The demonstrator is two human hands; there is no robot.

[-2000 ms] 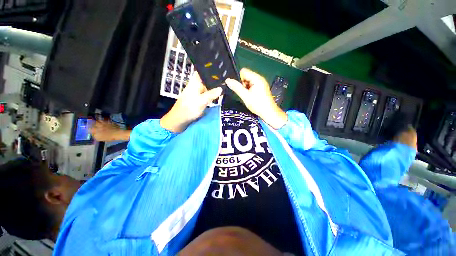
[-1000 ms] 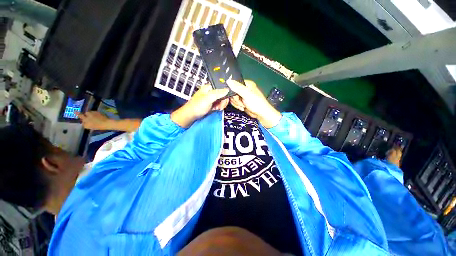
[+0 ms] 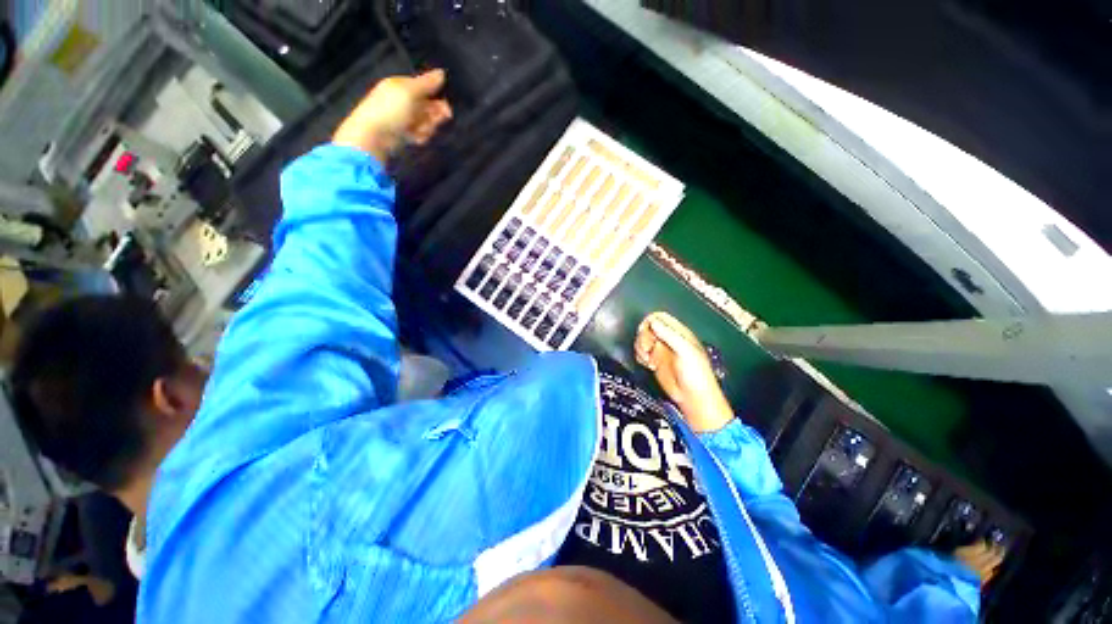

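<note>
My left hand (image 3: 396, 116) is stretched out over the black tray stack (image 3: 470, 159); its fingers are loosely curled and apart, and no thing shows in it. My right hand (image 3: 677, 360) is low in front of my shirt, over the green mat, with its fingers curled in; whether it holds something small is hidden. A white parts tray (image 3: 665, 195) lies tilted between the hands, with black parts in its lower slots and tan slots above. No phone body shows in either hand. Small shiny spots show on the black tray at the top.
Black trays with shiny phones (image 3: 841, 463) lie at the lower right, where another person's hand (image 3: 979, 558) reaches in. A pale metal bar (image 3: 939, 347) slants over the green bench mat (image 3: 780, 250). A person (image 3: 98, 402) sits on the left beside machine fixtures.
The phone body has left my hands. My left hand has moved up and left to the black stack; my right hand is separate and lower. The view has shifted, showing the whole white tray.
</note>
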